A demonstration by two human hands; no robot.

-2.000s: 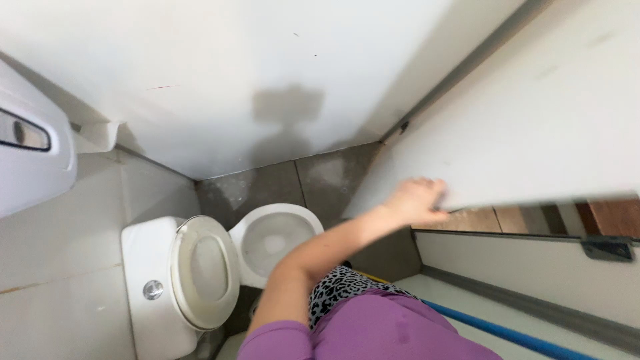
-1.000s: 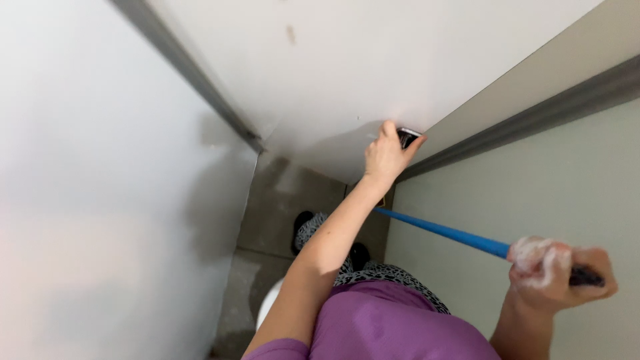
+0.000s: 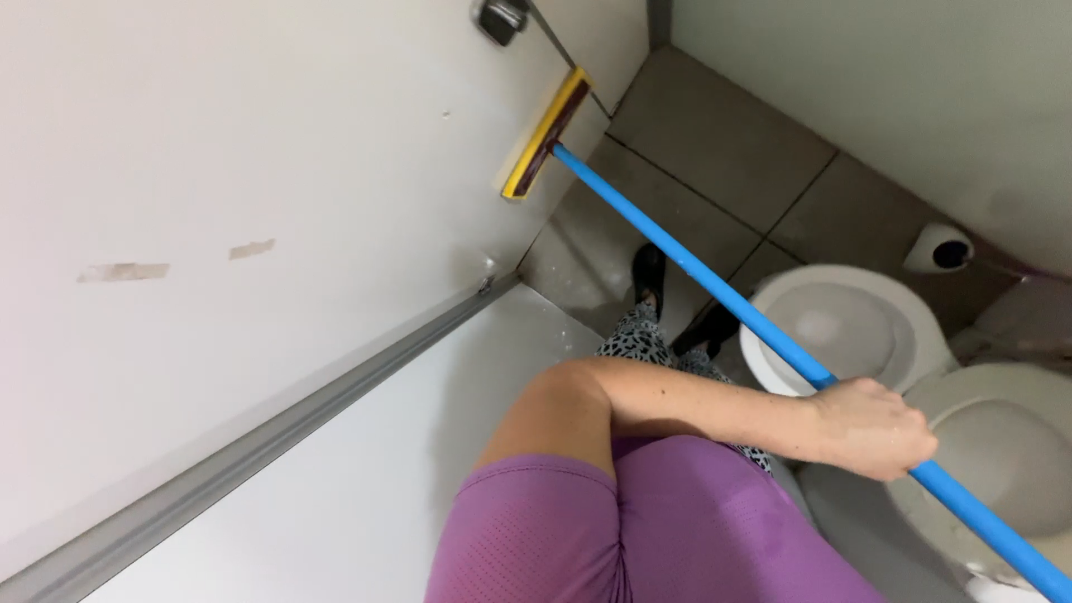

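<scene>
My left hand (image 3: 871,429) is closed around the blue pole (image 3: 695,264) of a sponge mop, its arm crossing in front of my body. The pole slants from the lower right edge up to the mop head (image 3: 548,134), a yellow sponge in a dark red holder. That head lies against the white stall door panel (image 3: 335,151), low down near the floor. My right hand is out of view, and the pole's other end runs out of the frame at the lower right.
A dark latch (image 3: 501,21) sits on the door. At right are a toilet bowl (image 3: 842,322), its raised seat and lid (image 3: 1001,461), and a small white container (image 3: 940,249) with a dark opening. My feet stand on grey floor tiles (image 3: 678,184), beside the bowl.
My left hand has left the door latch and now holds the blue pole. My right hand, on the pole one second ago, is out of view. The view has turned a lot.
</scene>
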